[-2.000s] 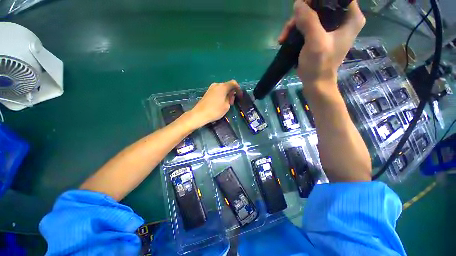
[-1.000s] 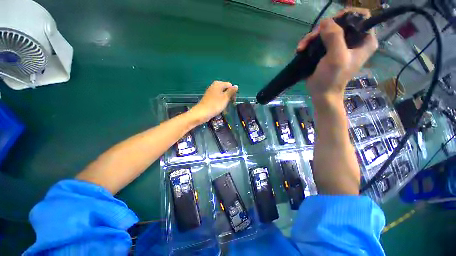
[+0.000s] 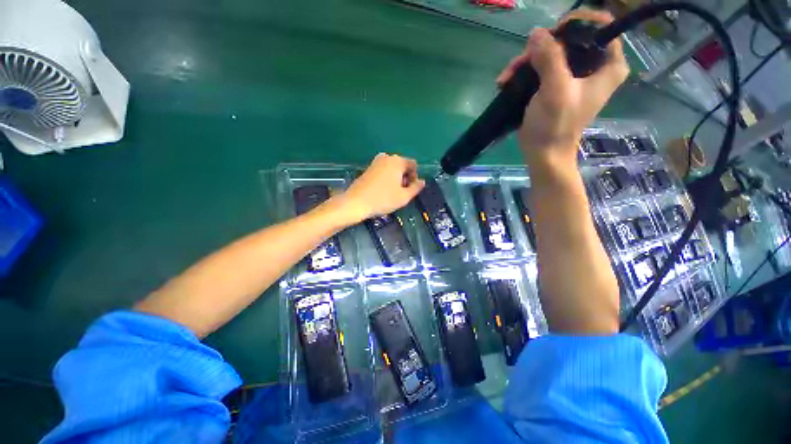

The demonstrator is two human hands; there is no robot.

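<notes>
My right hand grips the black electric screwdriver, which slants down to the left. Its tip is just above the upper end of a black handheld terminal in the back row of the clear blister tray. My left hand is at that terminal's upper left, fingers curled together near the driver tip. Whether the fingertips hold something small cannot be told. Other black terminals with orange side keys lie one per pocket in two rows. My left hand and forearm partly cover the back-row terminals at the left.
A white desk fan stands at the left, with a blue bin below it. A second blister tray with similar units lies at the right. The black driver cord loops down the right side. A blue container is at lower right.
Over the last second my left hand has moved right and down to the terminal's upper end. The screwdriver has shifted slightly left, its tip near my left fingertips.
</notes>
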